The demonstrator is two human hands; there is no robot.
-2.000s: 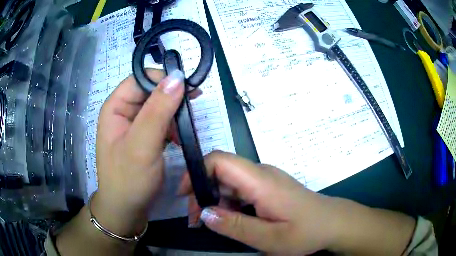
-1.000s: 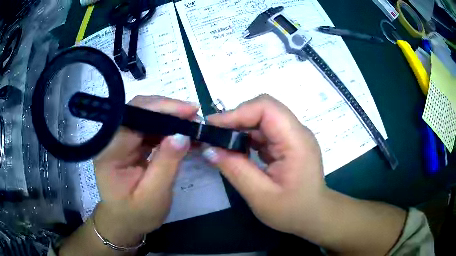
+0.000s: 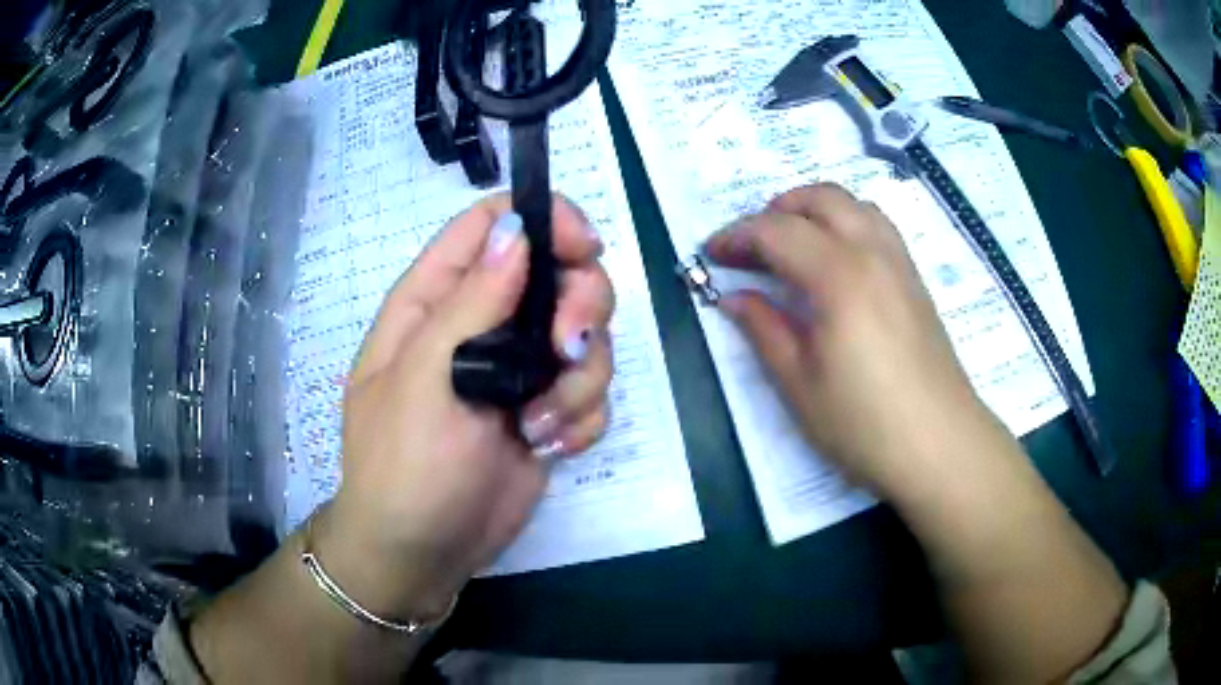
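Observation:
My left hand (image 3: 469, 335) is closed around the bar of a black ring-ended arm (image 3: 533, 201). The arm stands roughly upright in view, its ring at the top and its thicker block end low, above the left sheet (image 3: 362, 174). My right hand (image 3: 837, 321) is over the right sheet (image 3: 803, 495), thumb and forefinger apart. Its fingertips are at a small silvery metal fitting (image 3: 698, 280) near that sheet's left edge. I cannot tell whether they grip it. A black pair of sample arms (image 3: 462, 141) lies behind the held arm's ring, partly hidden.
A digital caliper (image 3: 877, 107) lies on the right sheet, with a dark pen (image 3: 1011, 121) beside it. Stacked plastic trays (image 3: 188, 321) with black parts stand at left. A yellow-handled tool (image 3: 1162, 214), a blue-handled tool (image 3: 1192, 428) and a tape roll (image 3: 1157, 94) are at right.
The arm has swung from lying sideways to upright, ring now at the top. My right hand has let go of its block end and moved right to the small metal fitting.

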